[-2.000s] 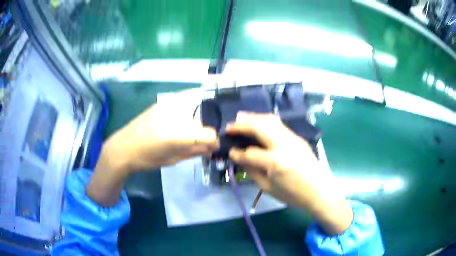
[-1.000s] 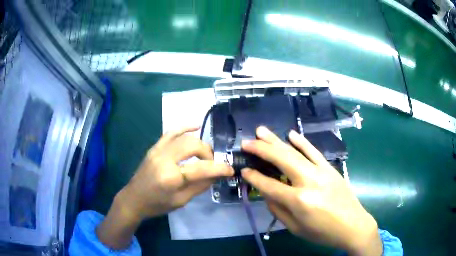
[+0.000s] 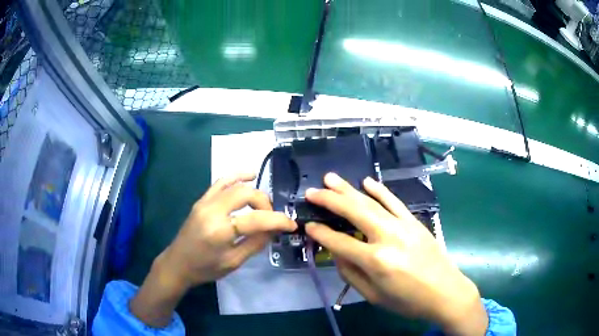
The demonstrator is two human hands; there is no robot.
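An open projector unit point(image 3: 335, 161) with black internals sits in its light grey bottom housing point(image 3: 341, 125) on a white sheet point(image 3: 246, 292). My left hand point(image 3: 226, 230) has its fingertips at the unit's near left part. My right hand point(image 3: 387, 249) lies over the near middle, its fingertips on the black module and close to the left ones. Whether the fingertips pinch a small part is hidden. A pale violet ribbon cable point(image 3: 322, 285) hangs from the near edge. A wire harness point(image 3: 343, 296) with a white plug lies beside it. A yellow-green circuit board point(image 3: 324, 256) shows partly.
The white conveyor rail point(image 3: 230, 104) runs beyond the unit, with the green belt point(image 3: 407, 39) behind it. A metal-framed mesh with a work instruction sheet point(image 3: 39, 223) stands at left. A clear strip with a white end point(image 3: 440, 167) sticks out at the unit's right.
The view has shifted between frames. Since two seconds ago, my left hand has moved from over the unit's left side to its near left part. In the last second both hands stay nearly in place.
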